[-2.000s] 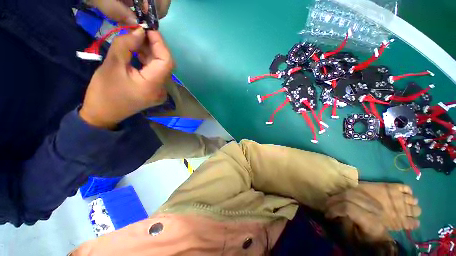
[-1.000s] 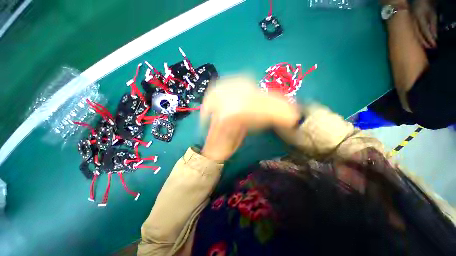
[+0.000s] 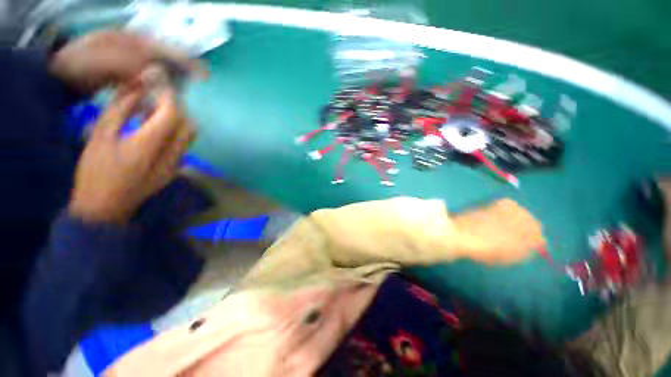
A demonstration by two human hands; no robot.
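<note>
The view is blurred. My left hand (image 3: 504,232), in a tan sleeve, reaches right over the green bench, below a heap of black circuit boards (image 3: 368,110). A thin red line, likely a cable, runs from near its fingertips towards a pile of red cables with white plugs (image 3: 618,254). Whether the fingers hold it is unclear. A pale disc with a centre hole (image 3: 478,140) lies among the boards. A tan sleeve (image 3: 629,331) shows at the lower right; no hand of mine can be made out there.
A person in dark blue sleeves (image 3: 136,258) holds their hands together at the left. A clear ridged tray (image 3: 371,48) lies near the white bench strip (image 3: 515,51). A pale, crumpled bag (image 3: 184,29) is at the upper left. Blue bins (image 3: 121,342) are below bench level.
The view has swung back towards the neighbour at the left. My two blurred hands were close together a second ago; now my left hand is alone, nearer the red cable pile.
</note>
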